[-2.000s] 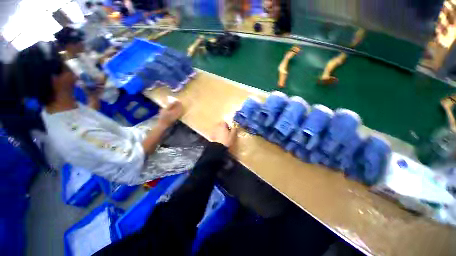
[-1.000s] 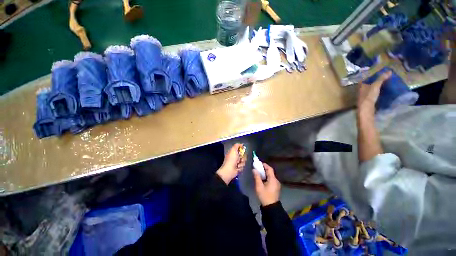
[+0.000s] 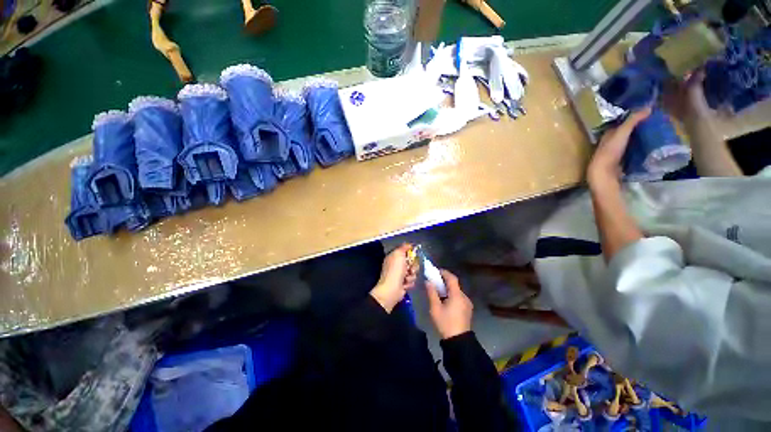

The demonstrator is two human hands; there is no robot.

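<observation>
My left hand is just off the bench's front edge, its fingers closed on a small yellow thing, too small to name surely. My right hand is close beside it on the right. It holds a white glue bottle, tilted, with its nozzle up against or very near the yellow thing. Whether they touch I cannot tell. Several blue denim sleeves with white frilly trim lie piled on the bench, notched openings towards me.
A white carton, work gloves and a water bottle stand beyond. At right, a person's hands hold a sleeve at a metal fixture. Blue bins are below. Tan parts lie on the green belt.
My hands have come together in front of me, and the glue bottle's nozzle has moved left to the yellow thing. The neighbour's sleeve has moved onto the fixture.
</observation>
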